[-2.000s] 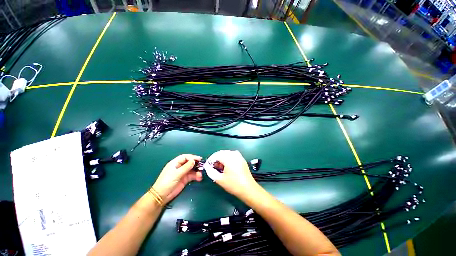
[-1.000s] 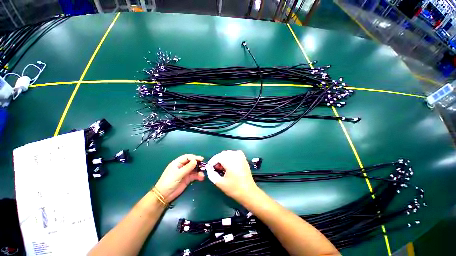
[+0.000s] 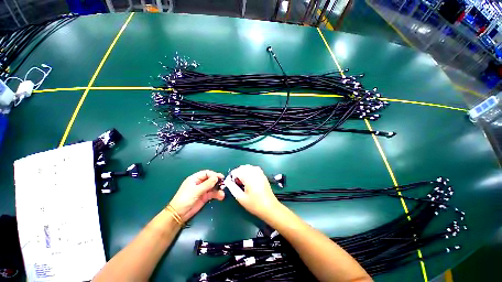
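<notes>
My left hand grips a small dark connector end between its fingertips, at the middle of the bench. My right hand meets it from the right, its fingers closed on the same harness end, with something white at the fingertips. The exact contact is too small to tell. Black cables run right from behind my right hand to white-marked ends. A black plug shows just right of my right hand.
Black harness bundles lie across the bench's middle. More harnesses lie at lower right, partly under my right forearm. A paper sheet lies at left beside black plugs. A white cord is far left, a pale block far right.
My right fingers have shifted slightly at the connector, and the plug beside that hand has turned a little. The view has moved slightly.
</notes>
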